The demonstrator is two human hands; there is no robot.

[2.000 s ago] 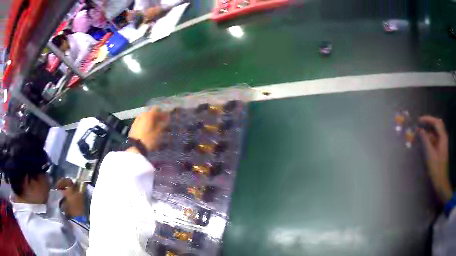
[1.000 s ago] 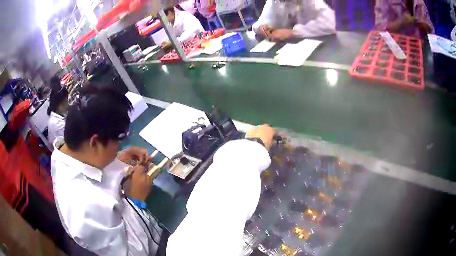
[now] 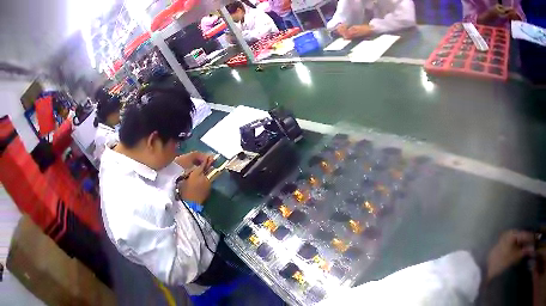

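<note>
The clear blister tray (image 3: 263, 270) lies slanted on the green bench, with rows of dark-and-orange flex parts (image 3: 298, 196) in its pockets. My left hand (image 3: 507, 256) is at the lower right, past the tray, with its white sleeve crossing the bottom of the view. A small dark thing (image 3: 536, 238) shows at its fingertips, too blurred to name. What looks like part of my right hand (image 3: 540, 272) is beside it, dark and cut off by the right edge. I cannot tell which hand grips the dark thing.
A worker in a white smock (image 3: 149, 197) sits left of the tray, handling a small part. A black fixture (image 3: 269, 132) and white paper (image 3: 230, 128) are beyond the tray. Across the green belt (image 3: 359, 89) are a red tray (image 3: 437, 67), a blue bin (image 3: 307, 43) and other workers.
My left hand has left the tray's far edge and moved right and nearer, beside my right hand. The view has turned left, then slightly further, bringing the neighbouring worker into view.
</note>
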